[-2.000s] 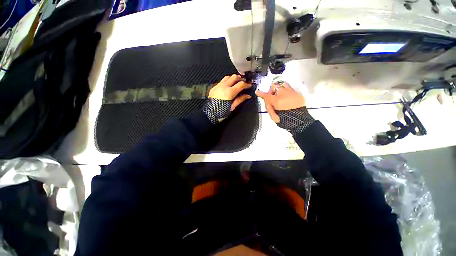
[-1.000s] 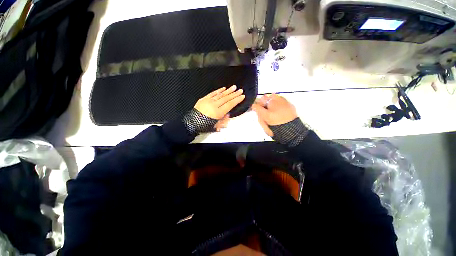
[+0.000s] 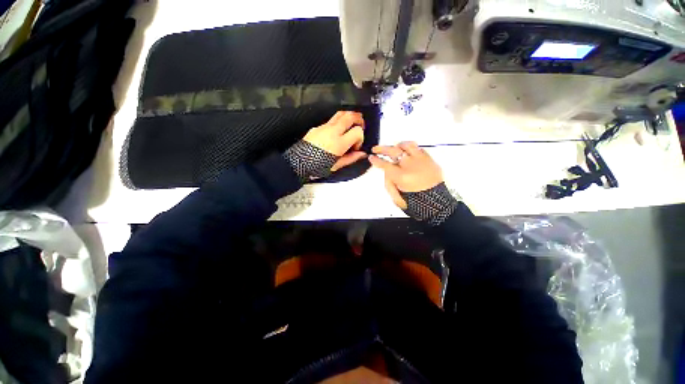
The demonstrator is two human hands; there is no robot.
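A black padded mesh back panel (image 3: 240,67) with rounded corners lies on the white table, its right edge at the needle area (image 3: 379,96) of the sewing machine. A camouflage band (image 3: 255,98) runs across it. My left hand (image 3: 339,140) rests on the panel near its lower right corner, fingers bent and pinching at the edge. My right hand (image 3: 409,169) is just right of that corner, thumb and index finger together at the edge. Both hands wear mesh wrist covers. What lies between the fingertips is too small to tell.
The machine's control panel (image 3: 574,51) with lit screen is at upper right. Black clips or scraps (image 3: 582,180) lie at right. Stacked black panels (image 3: 64,105) are at the left edge. A white plastic bag (image 3: 56,225) is at lower left, a clear plastic bag (image 3: 593,300) at lower right.
The panel has moved away from its first place under the needle. My hands have gone from beside the needle to the lower right corner. My left hand was flat and is now bent.
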